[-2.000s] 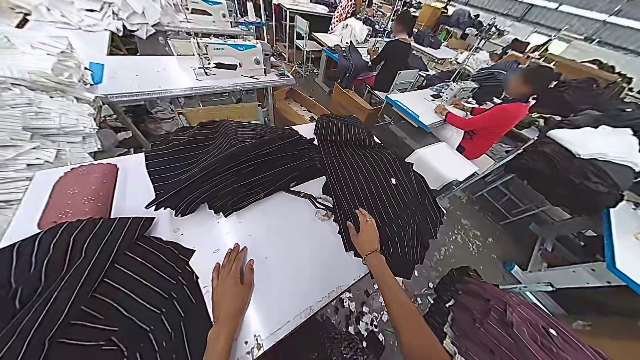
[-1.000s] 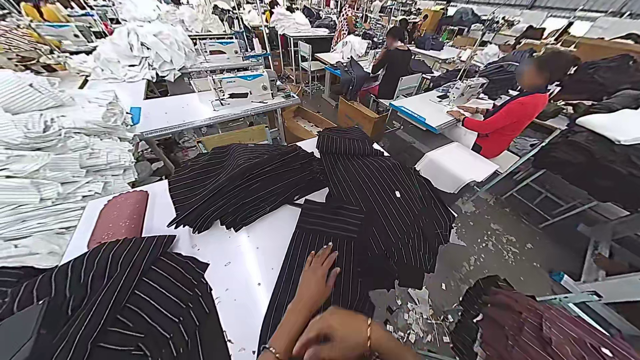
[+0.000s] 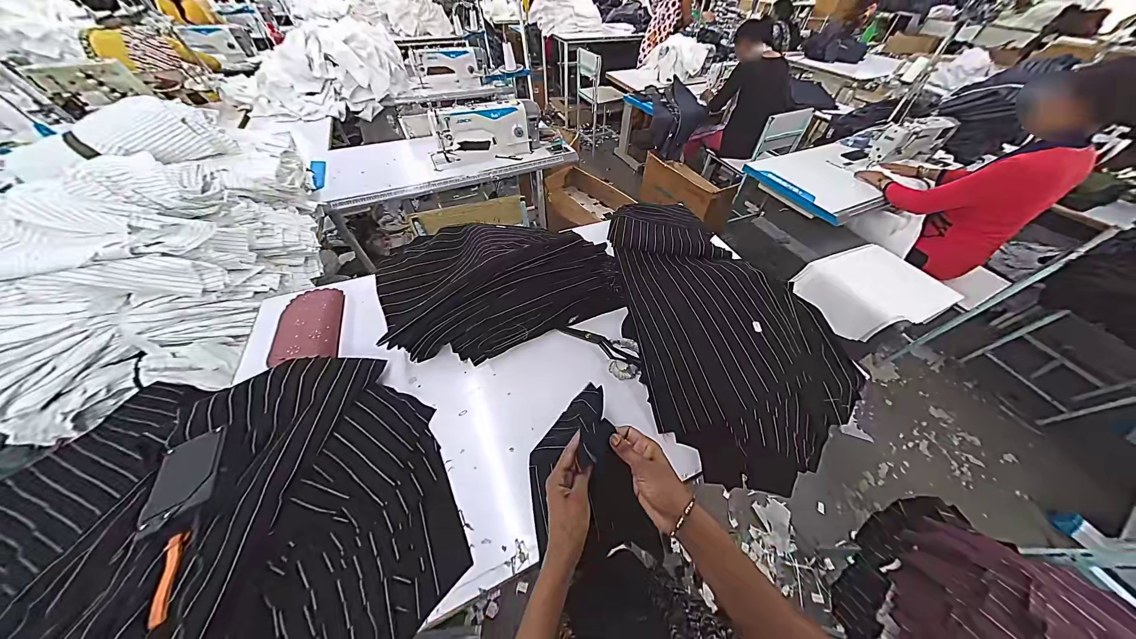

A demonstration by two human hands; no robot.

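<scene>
Both hands hold a dark striped fabric piece (image 3: 581, 422) near the front edge of the white table (image 3: 493, 426). My left hand (image 3: 570, 497) pinches its left side between thumb and fingers. My right hand (image 3: 650, 475), with a bracelet at the wrist, pinches it on the right, close to the left hand. The piece is folded at the top and its lower part hangs between my forearms. Beyond the hands lie scissors (image 3: 590, 337), partly hidden by cloth. A stack of black pinstriped pieces (image 3: 728, 346) lies to the right, and another stack (image 3: 497, 280) behind.
More pinstriped cloth (image 3: 355, 497) at left carries a dark flat object (image 3: 182, 479) and an orange strip (image 3: 167, 581). A dusty-pink case (image 3: 307, 327) lies behind it. White striped fabric (image 3: 133, 266) is piled at far left. Sewing machines (image 3: 486, 131) and seated people are beyond; fabric scraps litter the floor.
Two seconds ago my hands were apart, one on the table, one on the right stack. A second ago a pinstriped piece lay spread beneath them; now they hold a piece raised and folded.
</scene>
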